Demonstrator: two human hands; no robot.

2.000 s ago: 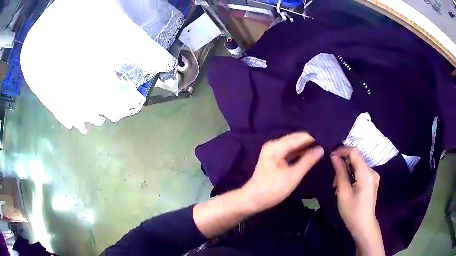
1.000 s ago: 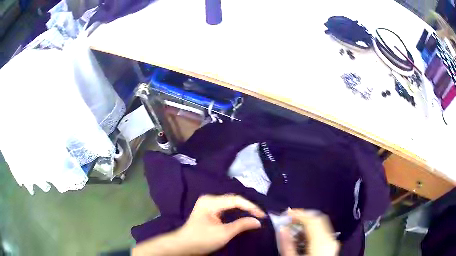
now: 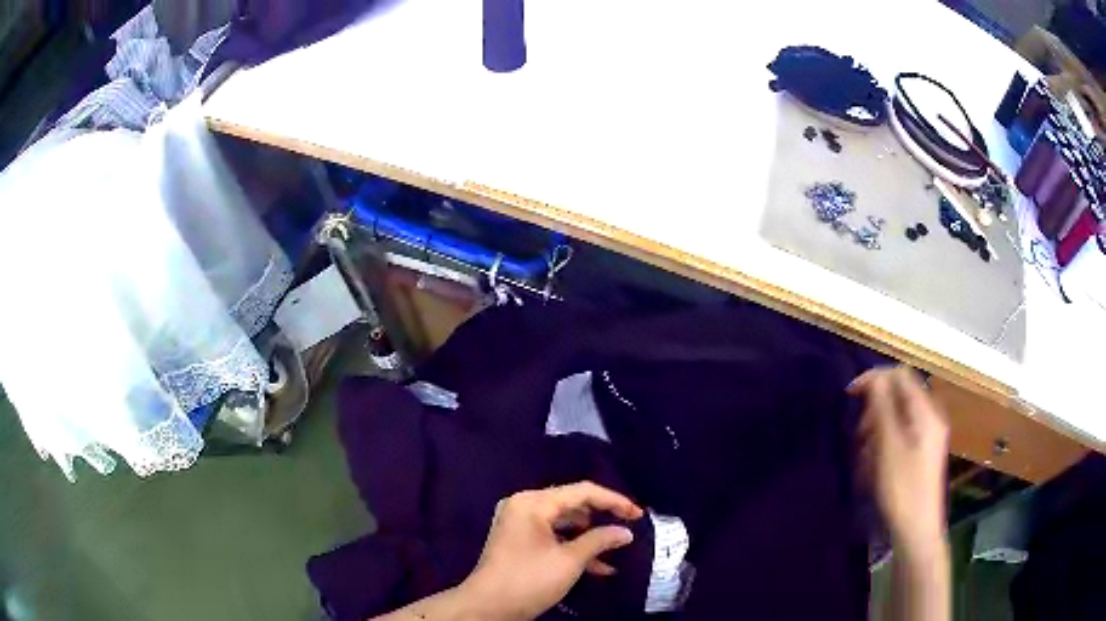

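Observation:
A dark purple garment (image 3: 752,449) lies across the lap and up to the table edge. White striped cloth (image 3: 666,560) shows in it beside my left fingertips, and another pale striped piece (image 3: 577,406) shows higher up. Short rows of white stitches mark the purple cloth. My left hand (image 3: 552,543) pinches the garment between thumb and forefinger. My right hand (image 3: 904,443) is at the garment's right side, near the table edge, slightly blurred. Its fingers are bent; whether it holds a needle or tool cannot be told. No thread is clearly visible between the hands.
The white table (image 3: 631,134) with a wooden edge spans the top. A grey sheet (image 3: 873,261) on it bears small dark and bluish bits. A dark oval item, a ring-shaped item and a purple cylinder (image 3: 503,34) are also there. White lace-edged cloth (image 3: 109,291) hangs at left; a spool (image 3: 383,349) stands by a frame.
The view has swung toward the table since the earliest frame. My right hand has moved away from my left, out to the garment's right side. My left hand stays at the cloth.

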